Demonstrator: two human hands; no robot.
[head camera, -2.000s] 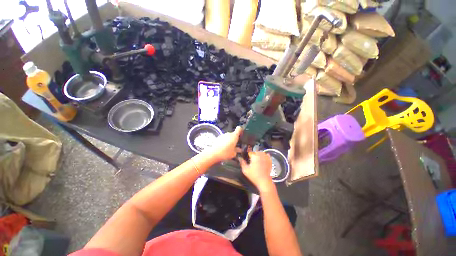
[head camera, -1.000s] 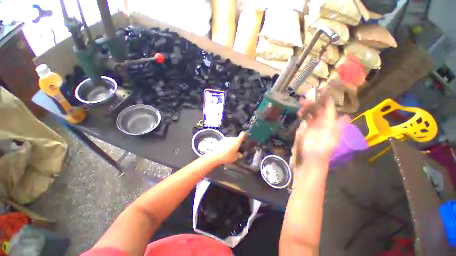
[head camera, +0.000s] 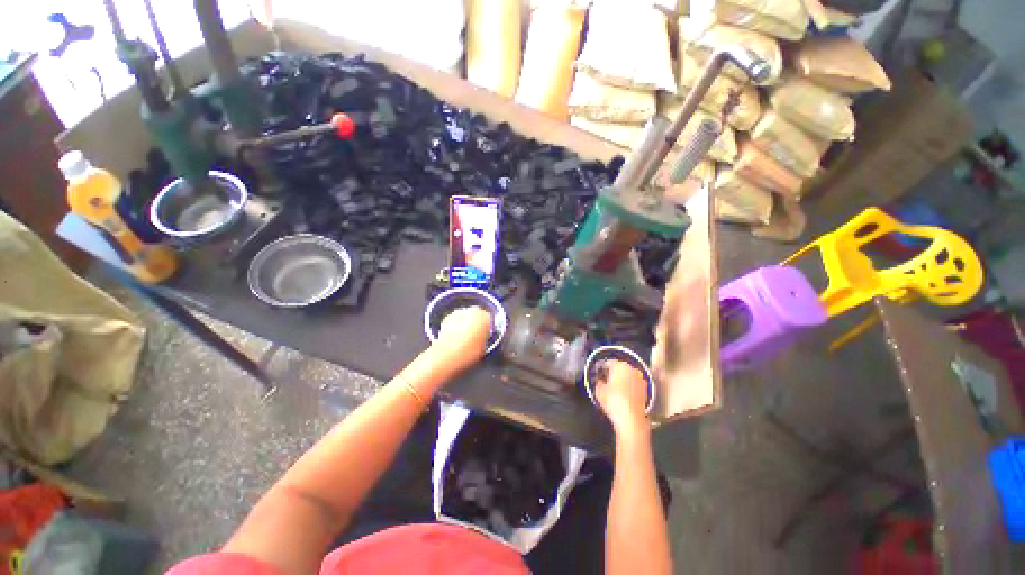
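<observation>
My left hand (head camera: 463, 337) is in the left parts bowl (head camera: 432, 322), its fingertips hidden. My right hand (head camera: 623, 389) reaches into the right parts bowl (head camera: 591, 359), its fingertips also hidden. Whether either hand holds anything cannot be seen. The green hand press (head camera: 598, 255) stands between and behind the bowls, with its metal lever (head camera: 688, 99) slanting up to the right. The greyish press fixture (head camera: 546, 348) at its foot has no hand on it.
Black plastic parts (head camera: 382, 146) are heaped behind. A smartphone (head camera: 474, 240) stands behind the left bowl. A tan side board (head camera: 691, 315) stands right of the press. An open sack (head camera: 452, 472) hangs below the table edge. Two spare bowls (head camera: 299, 271) and a bottle (head camera: 110, 217) are left.
My left hand has moved from the press foot left into the left bowl. My right hand, raised and blurred beside the press a second ago, has come down into the right bowl.
</observation>
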